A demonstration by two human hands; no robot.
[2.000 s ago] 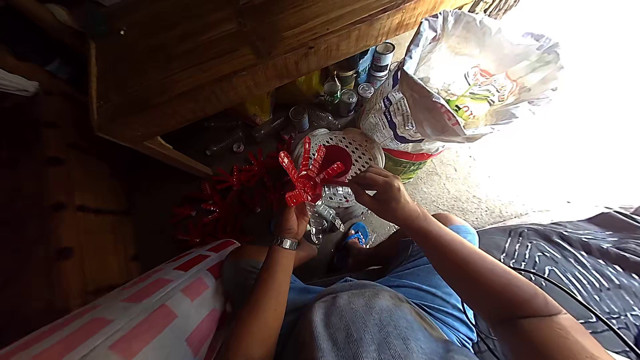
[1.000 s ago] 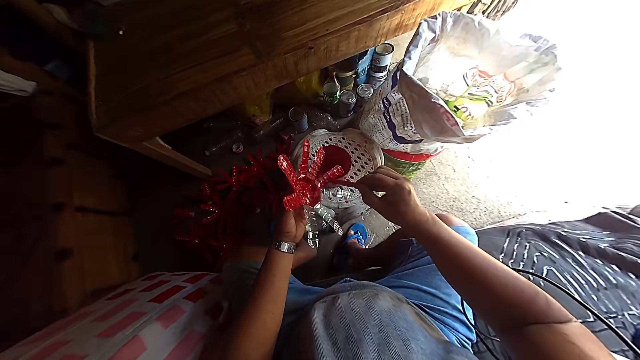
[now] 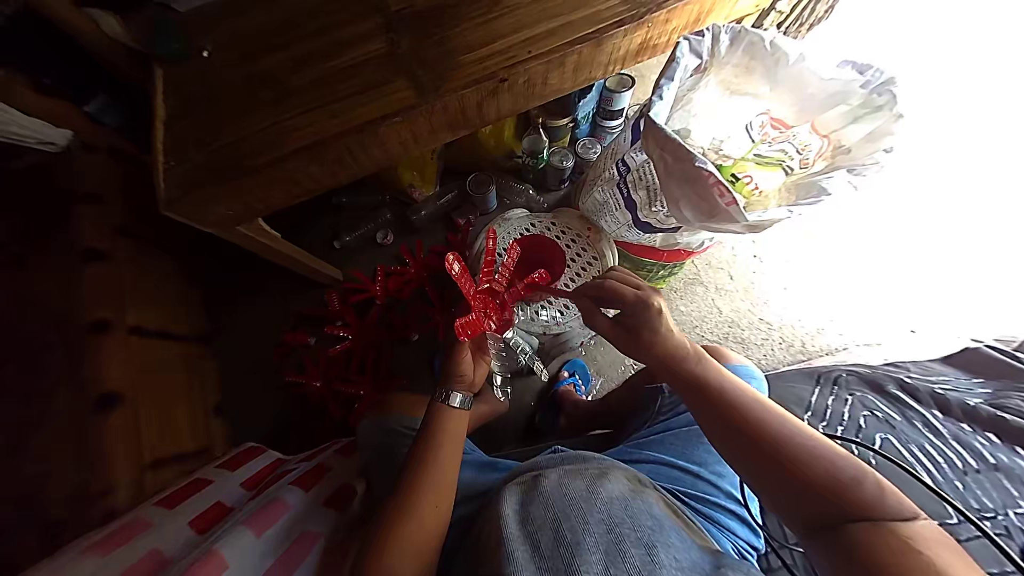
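Note:
My left hand (image 3: 466, 364), a metal-band watch at its wrist, grips from below a flower-like piece cut from a clear plastic bottle (image 3: 490, 308). Several of its strips are red and wet-looking; others at the lower right are bare and clear. My right hand (image 3: 628, 308) pinches a thin red-tipped tool, likely a paintbrush (image 3: 558, 294), whose tip meets or lies close to a strip at the right. Behind the piece, a round red container (image 3: 538, 260) sits on a white perforated plastic stool (image 3: 590, 248). Several red cut-bottle pieces (image 3: 352, 328) lie in shadow at the left.
A wooden table or bench (image 3: 384, 120) spans the top. Cans (image 3: 560, 160) and bottles (image 3: 534, 152) stand beneath its edge. An open woven sack (image 3: 680, 168) is at the upper right. Dark patterned cloth (image 3: 912, 408) with a black cable lies at the right; red-and-white cloth (image 3: 216, 512) at the lower left.
More of the right-hand strips now look red where clear plastic showed before. Both hands keep their holds and have moved only slightly.

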